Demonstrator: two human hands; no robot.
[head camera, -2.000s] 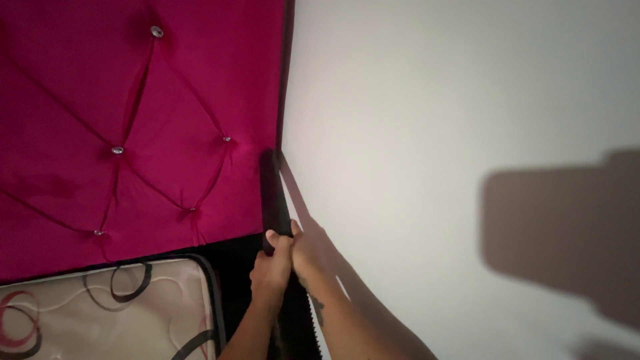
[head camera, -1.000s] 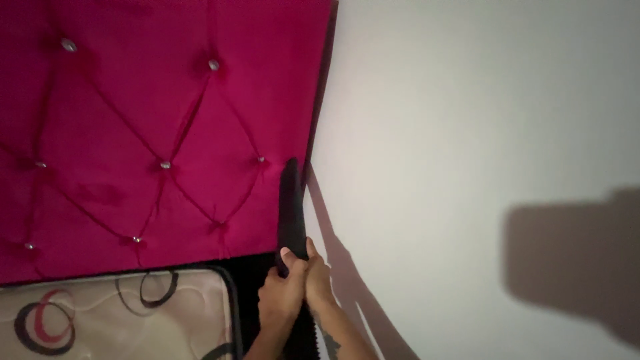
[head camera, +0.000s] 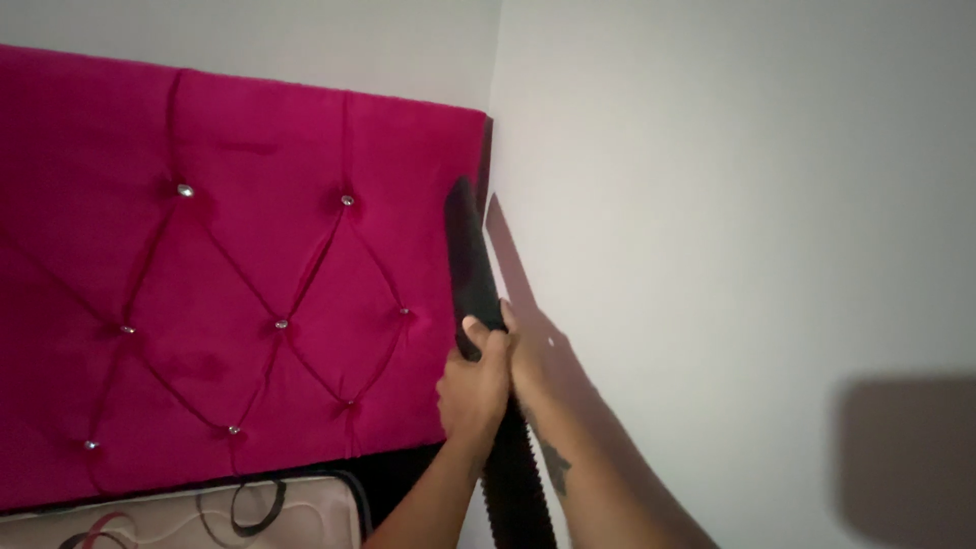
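Both my hands grip one long black object with a flat, smooth, rounded upper end (head camera: 471, 259); its kind is unclear. My left hand (head camera: 474, 381) is closed around it with the thumb on top. My right hand (head camera: 526, 354) holds it from the right side, close to the white wall, its fingers partly hidden. The object stands nearly upright, leaning slightly left, in front of the right edge of a pink tufted headboard (head camera: 305, 259). Below my hands hangs a dark strip with jagged edges (head camera: 518, 480); whether it joins the held object cannot be told.
A mattress (head camera: 305, 511) with a ring pattern and dark piping lies below the headboard at lower left. The white wall (head camera: 724, 229) rises close on the right and meets the back wall (head camera: 305, 38) in a corner. Shadows fall on the right wall.
The black object and both hands have moved up along the headboard's right edge. The view has tilted up, so the headboard's top edge now shows.
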